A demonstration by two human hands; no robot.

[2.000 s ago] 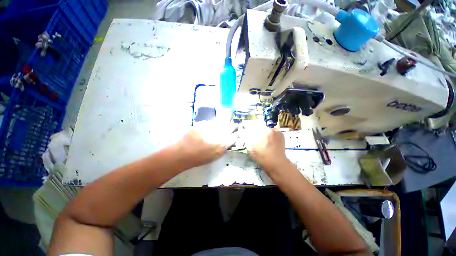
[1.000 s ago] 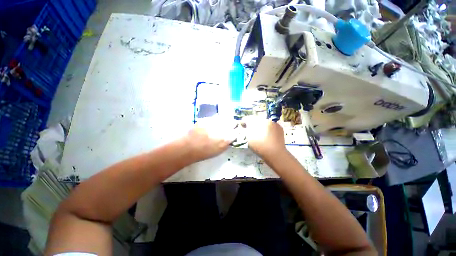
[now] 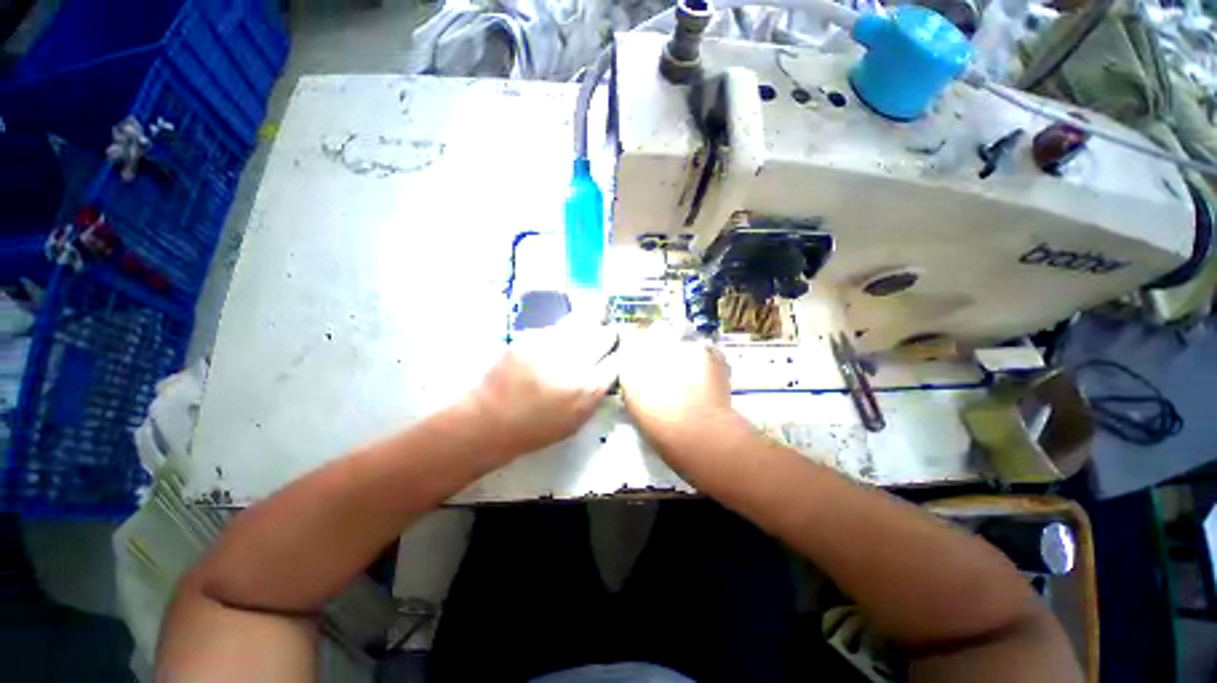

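Observation:
My left hand [image 3: 545, 380] and my right hand [image 3: 674, 383] lie close together on the white table, just in front of the needle area [image 3: 643, 310] of the off-white sewing machine [image 3: 921, 214]. Glare from the lamp washes out both hands and the fingertips. A small bit of fabric seems to show between them, too overexposed to make out clearly. The blue lamp housing [image 3: 583, 227] hangs just beyond my left hand. The ribbed brass-coloured block [image 3: 750, 316] is right of the needle area.
Dark red-handled snips [image 3: 857, 383] lie right of my right hand. An open tin or box [image 3: 1025, 430] is at the right table edge. Blue crates [image 3: 127, 267] stand at left, khaki panels [image 3: 160, 540] hang by the left edge, and an orange-rimmed container [image 3: 1088, 587] is at lower right.
Compared with one second ago, the view has shifted and turned a little. My right hand is closer to my left, its forearm reaching out more to the right. Both hands remain before the needle area.

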